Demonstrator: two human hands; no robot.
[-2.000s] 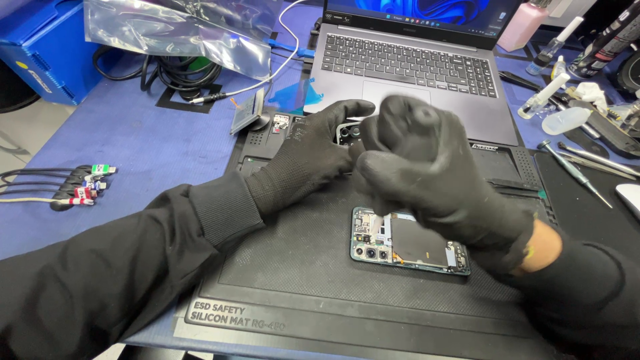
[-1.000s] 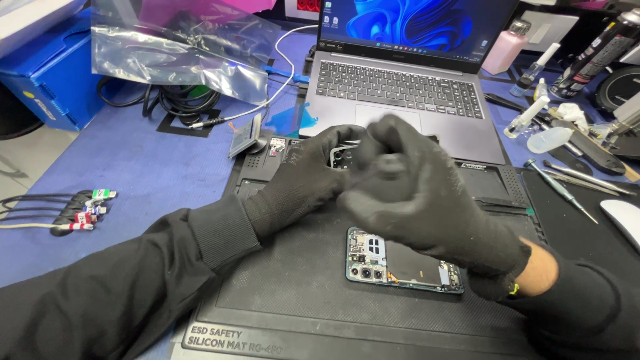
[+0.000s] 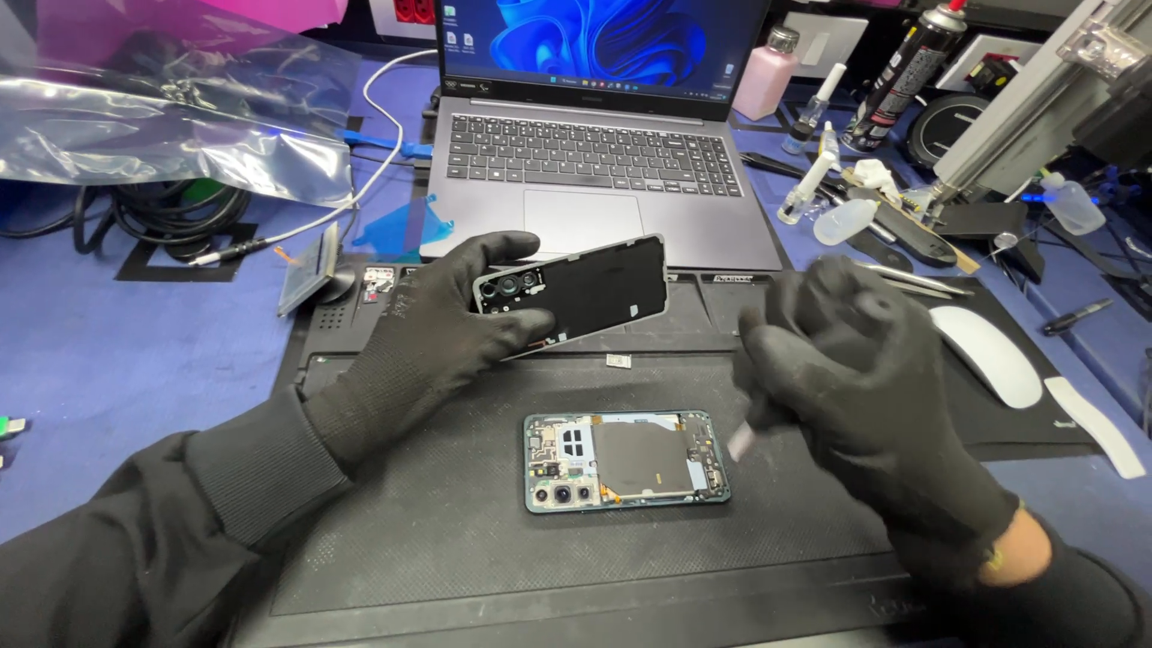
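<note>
In a black glove, my left hand (image 3: 450, 315) holds a phone's back cover (image 3: 585, 292) by its camera end, thumb on the inner face and tilted up over the mat's rear edge. My right hand (image 3: 837, 360), also gloved and blurred, is curled at the right; a small pale tip shows below its fingers, and what it belongs to is hidden. Between and below the hands, an opened smartphone (image 3: 630, 461) lies on the black silicone mat (image 3: 432, 540), its cameras, boards and dark central pad exposed. Behind it lies a small SIM tray or similar light piece (image 3: 618, 361).
An open laptop (image 3: 585, 153) stands behind the mat. At the right are a white mouse (image 3: 985, 355), metal tools (image 3: 909, 281), small bottles (image 3: 846, 220) and a spray can (image 3: 904, 76). A silvery bag (image 3: 180, 126) and cables (image 3: 162, 225) lie at the back left.
My right hand has moved away from my left hand, to the right. The back cover, mostly hidden before, now shows its inner face. The view has shifted closer.
</note>
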